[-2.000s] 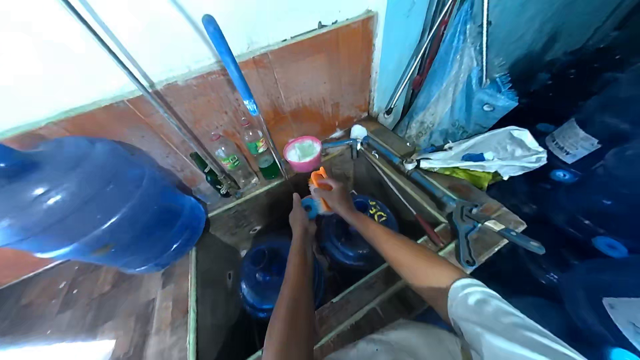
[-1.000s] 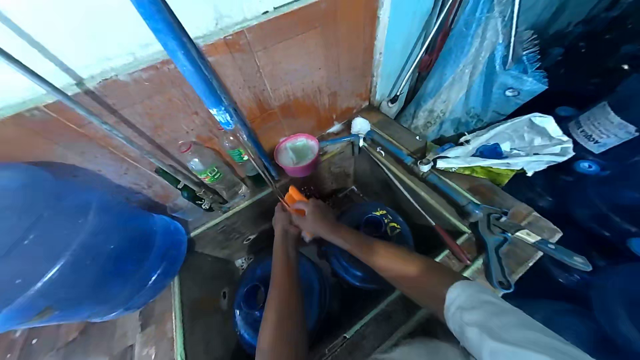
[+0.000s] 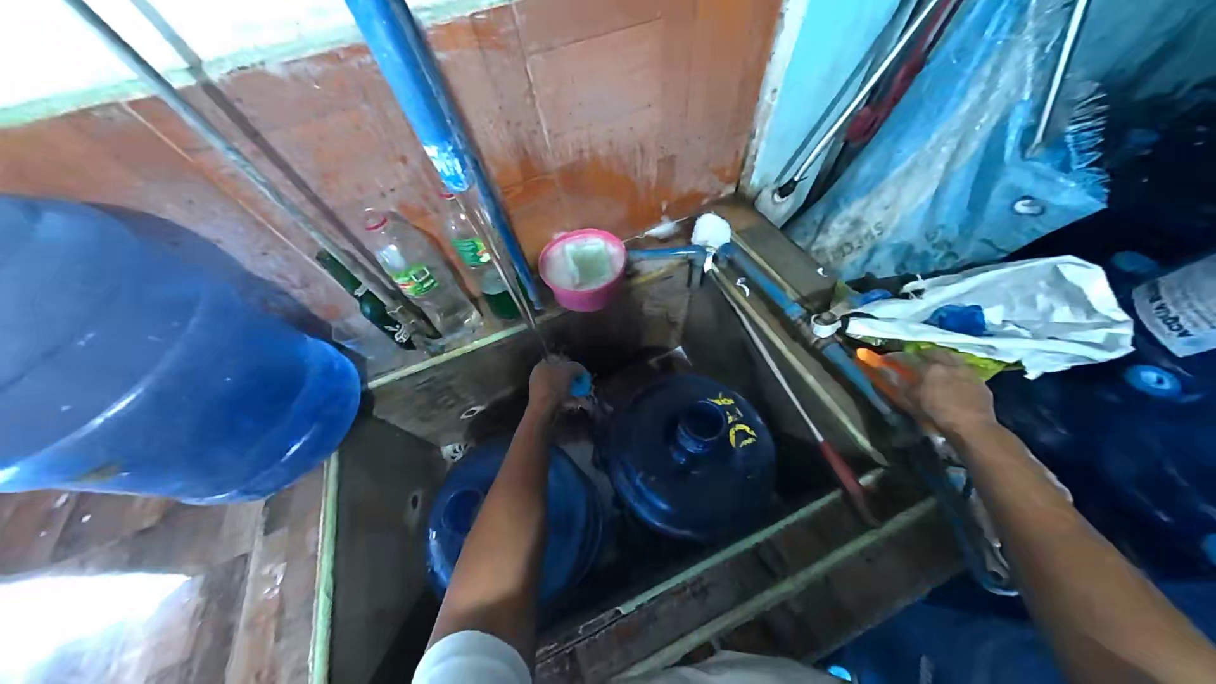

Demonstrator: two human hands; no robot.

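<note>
My left hand (image 3: 559, 383) is closed on a small blue cap (image 3: 580, 384) under the thin stream from the blue pipe (image 3: 445, 161), above the basin. Below it, two blue water jugs stand in the basin, one (image 3: 693, 456) with yellow marks by its open neck, the other (image 3: 513, 522) partly behind my left forearm. My right hand (image 3: 945, 394) is at the basin's right edge, its fingers around an orange-handled tool (image 3: 883, 366), whose far part is hidden. A pink tub (image 3: 583, 271) with whitish contents sits on the back rim.
A large blue jug (image 3: 171, 351) lies at the left. Plastic bottles (image 3: 418, 271) stand along the tiled wall. A red-handled rod (image 3: 798, 408) leans inside the basin (image 3: 328, 570). A white plastic bag (image 3: 1007, 318) and more blue jugs (image 3: 1121, 446) are at the right.
My right hand has moved away from my left, carrying the orange thing to the basin's right edge. My left hand remains over the basin. The view has shifted closer.
</note>
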